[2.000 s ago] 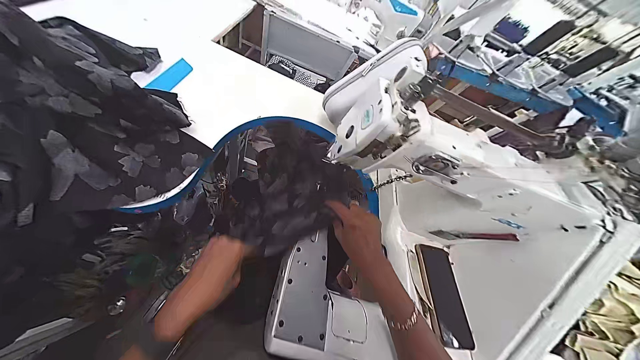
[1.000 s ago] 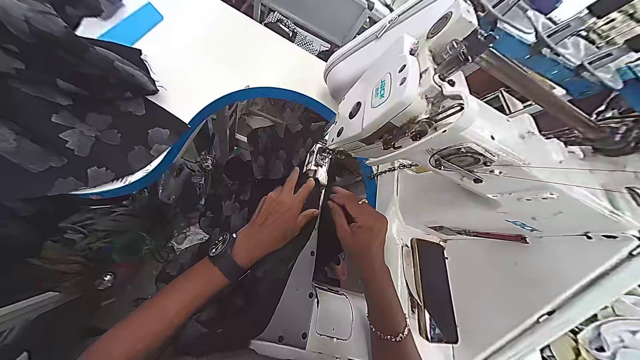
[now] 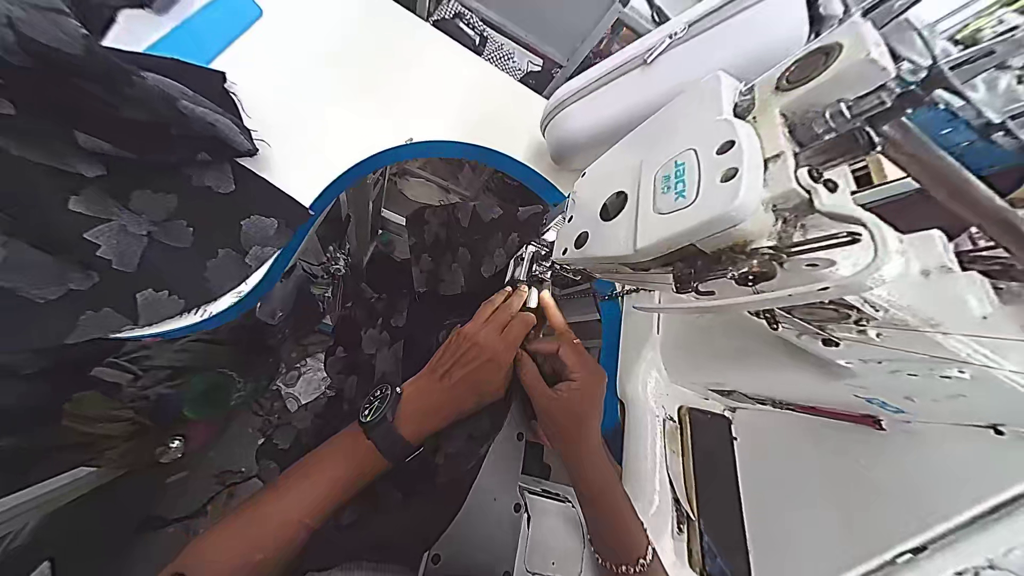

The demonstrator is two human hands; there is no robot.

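Note:
A white Jack sewing machine (image 3: 680, 192) stands at the right, its metal presser foot (image 3: 530, 264) just beyond my fingertips. My left hand (image 3: 472, 352), with a black watch (image 3: 380, 404) on the wrist, lies on dark floral fabric (image 3: 376, 344) with its fingertips near the foot. Close beside it, my right hand (image 3: 564, 368) has its index finger extended toward the foot and its thumb near the left hand's fingers. Whether the right fingers pinch the fabric edge is hidden. The fabric hangs down over the left side of the machine's narrow bed (image 3: 480, 512).
A white table (image 3: 360, 88) with a blue curved edge borders the machine. More dark floral fabric (image 3: 128, 216) covers its left side, near a blue strip (image 3: 208, 32). A phone (image 3: 714, 488) and red-handled tweezers (image 3: 808, 410) lie on the machine's right side.
The left hand has moved up to the presser foot from lower left, where it was two seconds ago. Both hands are now close together there. The view has moved nearer to the machine.

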